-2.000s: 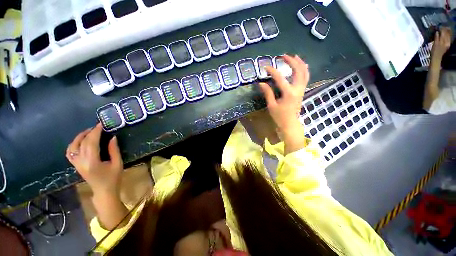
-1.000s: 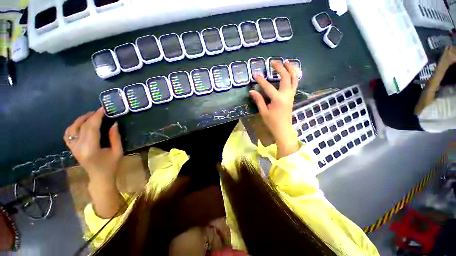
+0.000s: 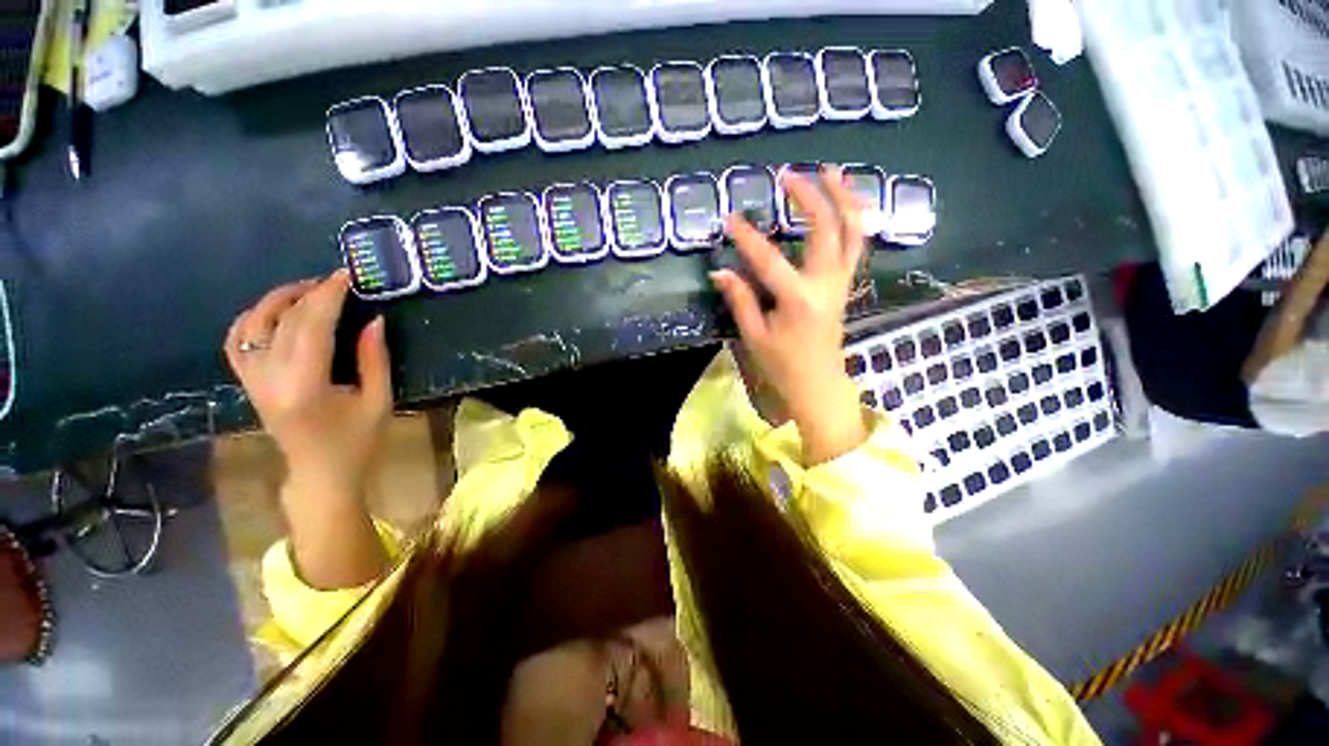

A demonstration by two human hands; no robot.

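Two rows of small square watch bodies lie on the dark green mat. The far row (image 3: 622,107) has dark screens. The near row (image 3: 515,230) shows coloured menu lines on its left watches; the rightmost watch (image 3: 911,209) looks pale. My right hand (image 3: 794,270) is over the right part of the near row, fingers spread, fingertips on or just above the screens, covering parts of several watches. My left hand (image 3: 311,364) has a fingertip at the lower left corner of the leftmost near watch (image 3: 379,258), thumb apart. Neither hand holds anything.
A white foam tray (image 3: 481,32) runs along the far side. Two watches (image 3: 1020,99) lie apart at right, near a pale tray (image 3: 1188,146). A white grid tray (image 3: 1006,394) of dark watches sits below the bench edge. Another person's arm (image 3: 1290,313) shows far right.
The view has shifted, so the bench sits further right. My right hand has moved left along the near row, uncovering the rightmost watch. My left hand stays by the leftmost watch.
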